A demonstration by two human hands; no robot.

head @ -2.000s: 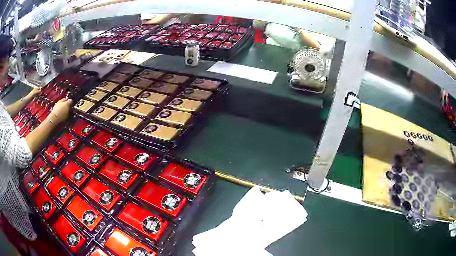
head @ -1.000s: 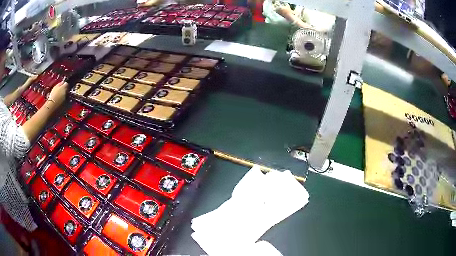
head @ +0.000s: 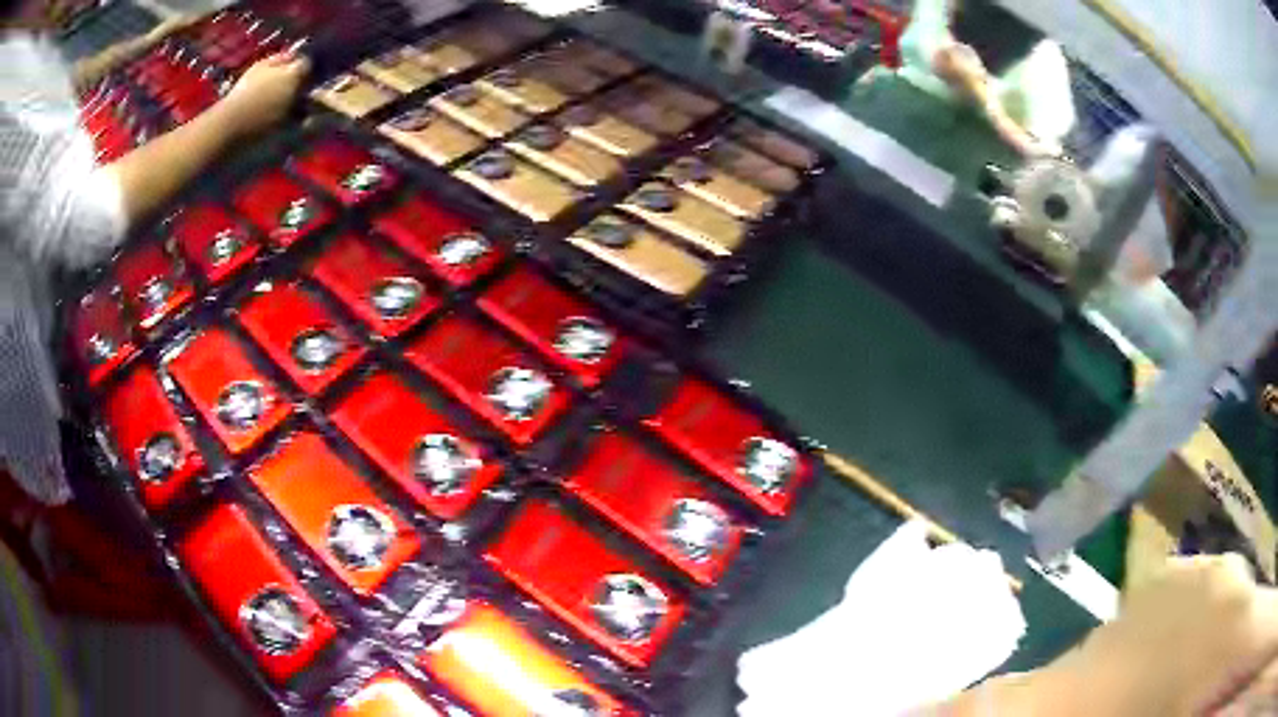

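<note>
My right hand (head: 1198, 630) is blurred and cut off at the lower right edge, beside the cardboard (head: 1152, 539) with dark round discs (head: 1208, 538). Its fingers and any held thing cannot be made out. My left hand is not in view. A black tray (head: 456, 539) of glossy red cases (head: 582, 560) with silver-and-black round emblems lies in front, left of centre. A bright orange-red case (head: 512, 665) at the bottom is partly cut off. White crumpled sheets (head: 883, 630) lie right of the tray.
A tray of gold cases (head: 652, 259) lies beyond the red ones. A person's arm (head: 182, 161) reaches over red cases at upper left. A fan (head: 1054, 210) and another person's arm (head: 981, 87) are at upper right. A grey post (head: 1121, 448) slants at right.
The view has turned and tilted, so the trays and sheets sit further right in the picture and the near tray looks larger. My right hand has come into view at lower right.
</note>
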